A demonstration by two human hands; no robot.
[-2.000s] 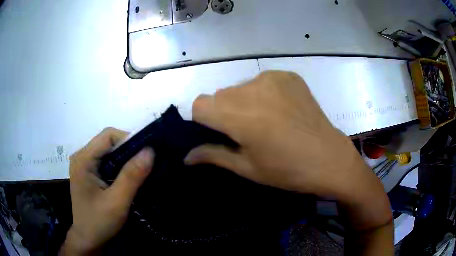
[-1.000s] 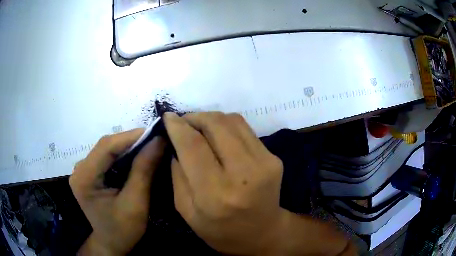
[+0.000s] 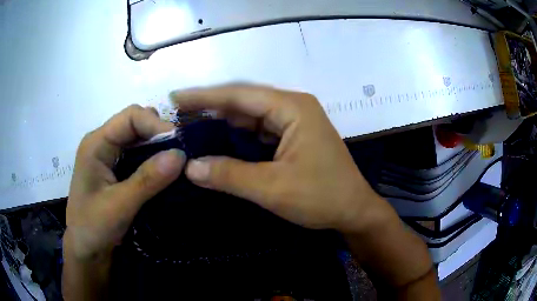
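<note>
Dark navy cloth (image 3: 206,138) is held up at the table's front edge and hangs down over the lap. A thin white strip (image 3: 163,136) shows along its top edge by the left fingers, possibly elastic. My left hand (image 3: 112,170) pinches the cloth between thumb and fingers. My right hand (image 3: 294,159) is around the cloth, its thumb against it near my left thumb and its index finger stretched out above it. A curved line of short white stitches (image 3: 194,259) shows on the hanging cloth. The right palm hides part of the cloth.
The white table (image 3: 265,62) has ruler marks and a dark worn patch behind the cloth. The machine bed (image 3: 235,13) lies at the top. A yellow-edged tray (image 3: 507,76) of metal parts is at the right. Below it are a red item (image 3: 448,137) and a blue object (image 3: 491,203).
My right hand has opened from a closed pinch, its index finger now stretched over the cloth. More of the folded cloth shows between the hands. The view has shifted slightly, so the machine bed sits higher.
</note>
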